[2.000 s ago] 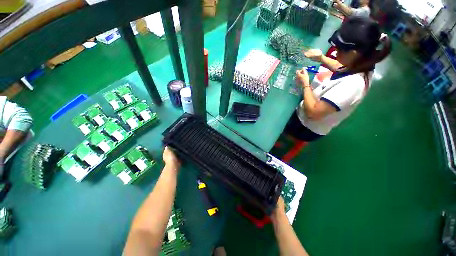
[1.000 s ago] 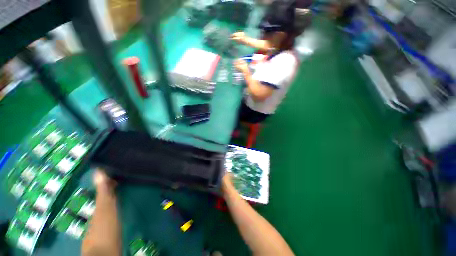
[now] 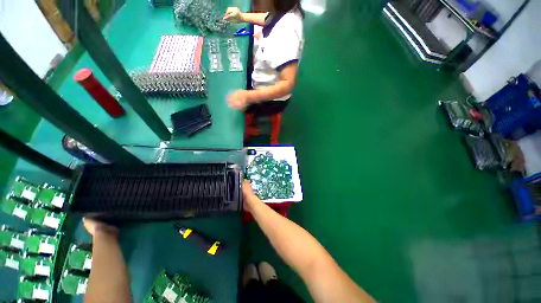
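Observation:
A long black slotted rack (image 3: 151, 189) lies level across the view, held at both ends. My left hand (image 3: 99, 226) grips its left end from the near side, the fingers partly hidden under it. My right hand (image 3: 247, 192) grips its right end, fingers partly hidden behind the end wall. No boards can be made out in the rack's slots. Green circuit boards (image 3: 37, 244) with white pieces stand in rows on the bench at the left. More boards (image 3: 172, 290) are at the bottom edge.
A yellow and black utility knife (image 3: 200, 240) lies near the bench edge. A white tray of small boards (image 3: 298, 188) sits on a red stool at the right. Dark green posts (image 3: 113, 77), a red cylinder (image 3: 99, 93) and a black case (image 3: 191, 119) are beyond. A person works at the far bench.
The view has swung right. The rack, held in both hands throughout, has turned from slanting to level across the view. The other person's near hand has moved toward the bench edge.

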